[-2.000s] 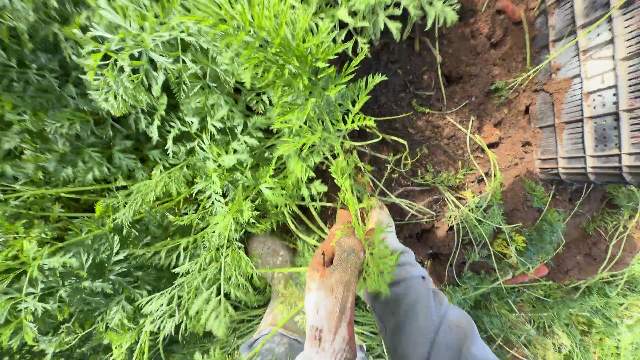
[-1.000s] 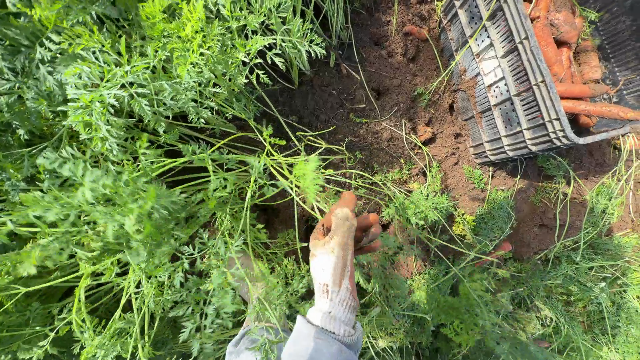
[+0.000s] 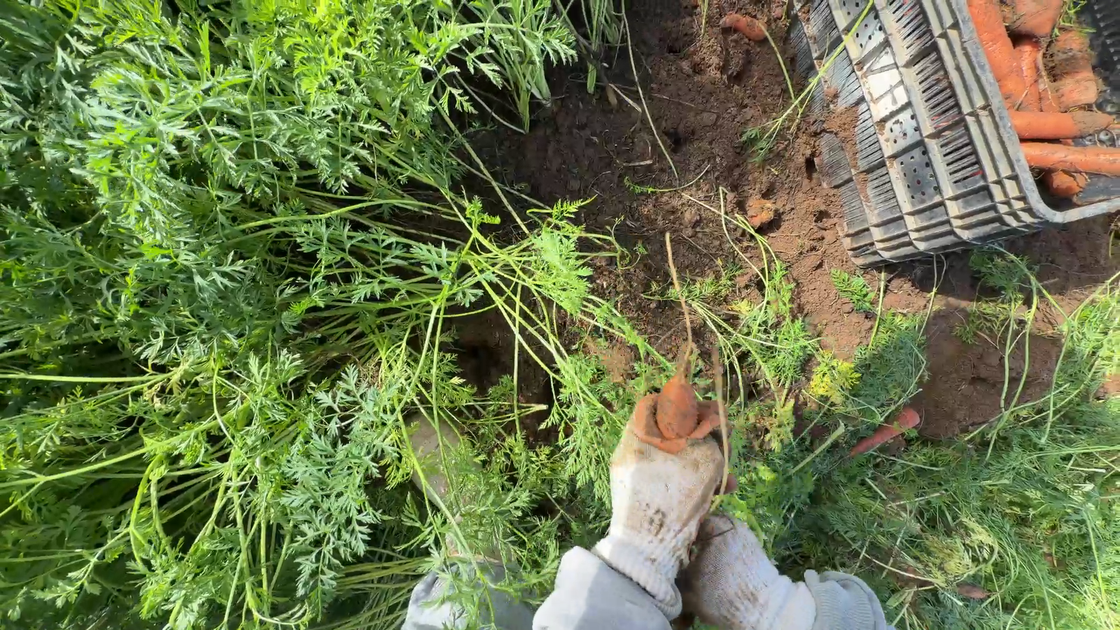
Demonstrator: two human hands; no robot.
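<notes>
My left hand (image 3: 667, 472), in a soiled white glove with reddish-brown fingers, is closed around a muddy carrot (image 3: 677, 407). The carrot's thin root points up, and a second thin root rises beside it. Just below and to the right, my right hand (image 3: 731, 560) is close against the left wrist, also in a dirty white glove. Its fingers are hidden, so I cannot tell what it holds. Leafy carrot tops (image 3: 560, 262) spread to the left of the hands. Another carrot (image 3: 885, 431) lies among greens to the right.
A grey plastic crate (image 3: 910, 131) holding several carrots (image 3: 1063, 124) stands at the upper right on brown soil (image 3: 700, 114). A small carrot (image 3: 744, 26) lies on the soil at the top. Dense standing carrot foliage (image 3: 175, 262) fills the left side; cut or pulled greens (image 3: 989, 516) cover the lower right.
My left hand now has a carrot in its grasp, its root pointing up. My right hand, out of sight one second ago, shows beside the left wrist. The view has shifted right, showing more crate.
</notes>
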